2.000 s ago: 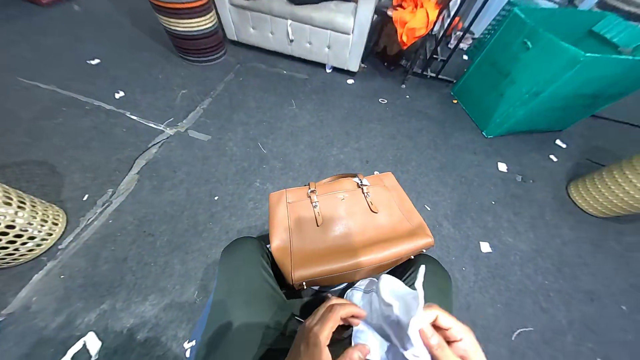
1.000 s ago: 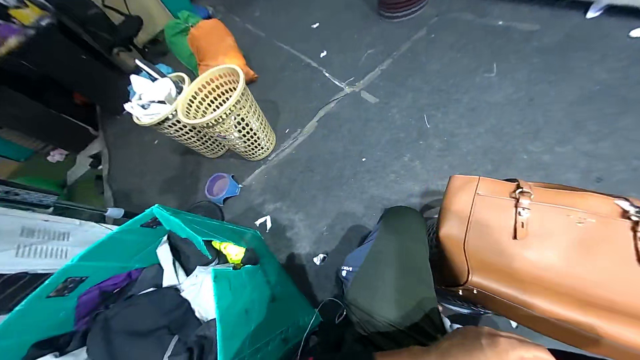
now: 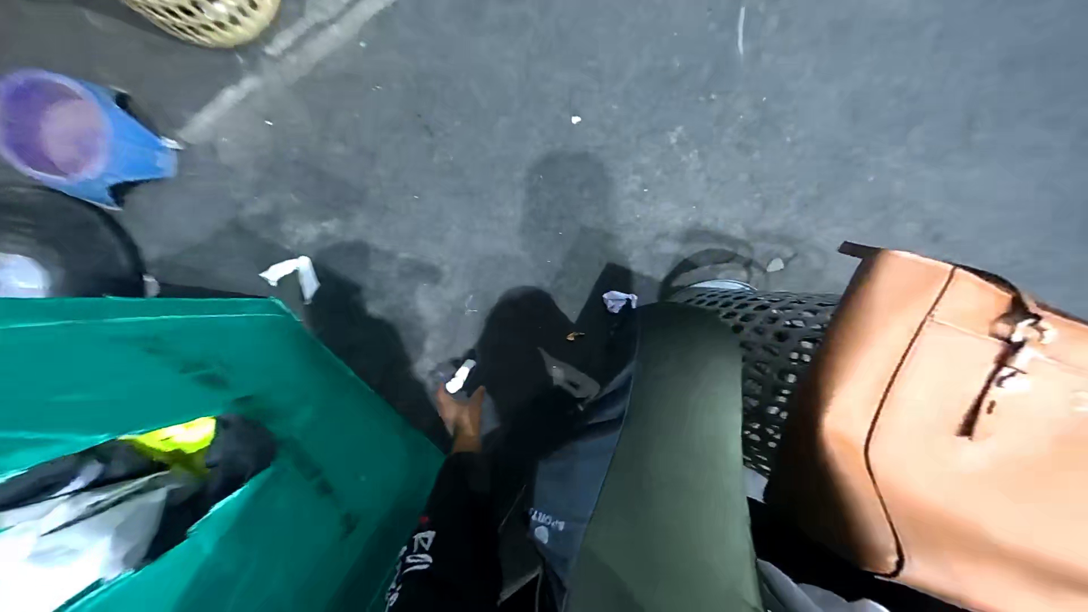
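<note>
My left hand (image 3: 461,412) reaches low beside my green-trousered leg (image 3: 680,459), its black sleeve bearing white writing. At its fingertips, near the floor, is a small white item (image 3: 460,376) with something dark or glassy around it; whether the fingers grip it cannot be told. My right hand is out of view. A tan leather handbag (image 3: 960,425) with buckled straps rests at the right, next to a dark perforated basket (image 3: 786,340) that shows between the bag and the leg.
A large green bin (image 3: 340,442) holding dark, white and yellow cloth stands close on the left. Beyond it are a blue and purple container (image 3: 136,140), a round black object (image 3: 68,246) and a cream woven basket (image 3: 212,17). White scraps (image 3: 293,274) lie on the grey floor.
The view has swung left and down. Two seconds ago both hands held a white, pouch-like item before the handbag; now the left hand is low by the green bin and the right is out of view.
</note>
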